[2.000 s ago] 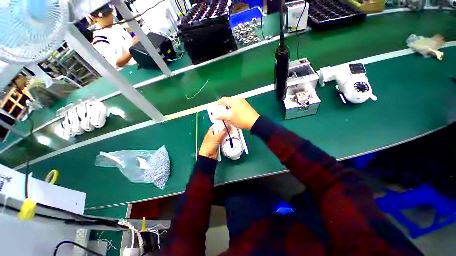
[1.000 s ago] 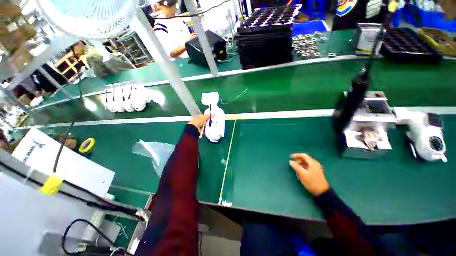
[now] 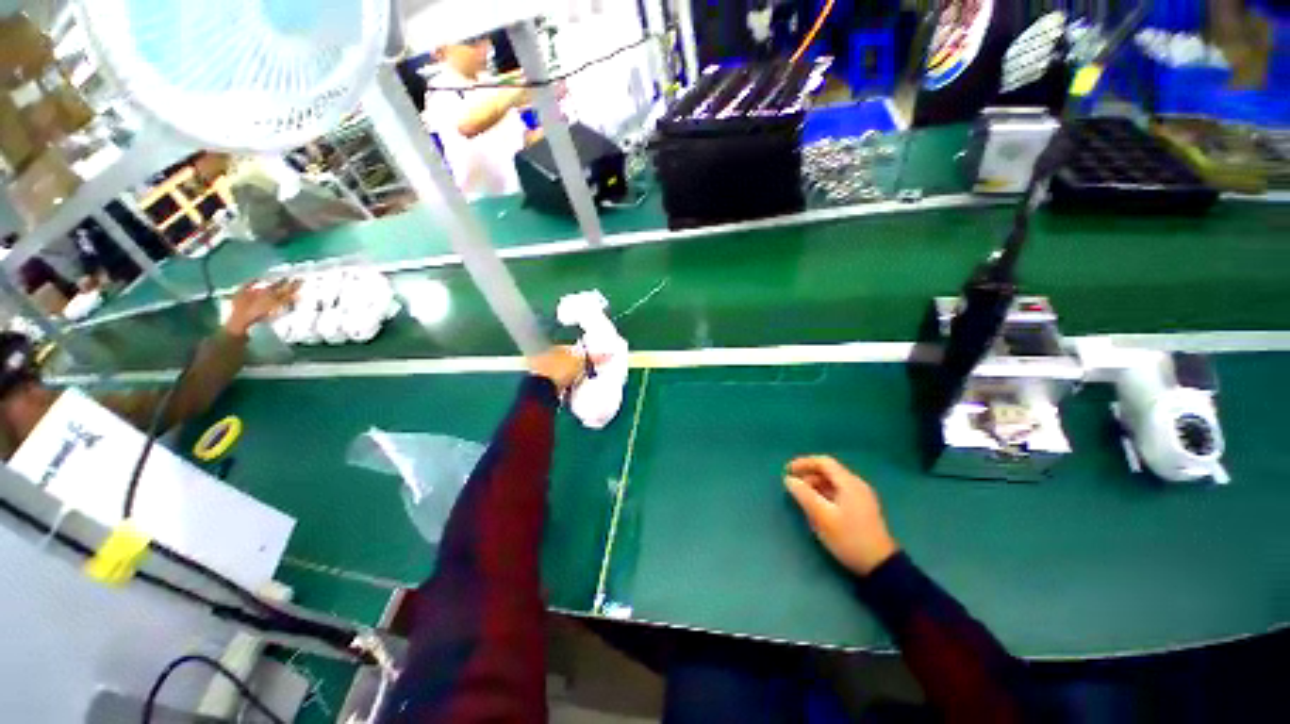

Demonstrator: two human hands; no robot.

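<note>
A white security camera [image 3: 600,379] stands by the frame post at the white edging of the green bench. My left hand [image 3: 562,366] is on its left side and appears to hold it; the fingers are partly hidden. My right hand [image 3: 842,512] is over the bench to the right, empty, with its fingers loosely curled. Another white camera [image 3: 1177,424] lies at the right, lens side up. The black electric screwdriver [image 3: 976,325] hangs tilted in front of the grey-white metal box [image 3: 1000,436].
A clear plastic bag [image 3: 417,474] lies left of my left forearm. The frame post [image 3: 460,226] rises beside the camera. White units [image 3: 337,304] are grouped at the far left, where another person's hand reaches. Yellow tape [image 3: 218,439] and a white box [image 3: 142,488] are at the left.
The camera was in both hands near the bench middle; it is now at the post with only my left hand on it. My right hand has moved away. Another person's arm has appeared at the left.
</note>
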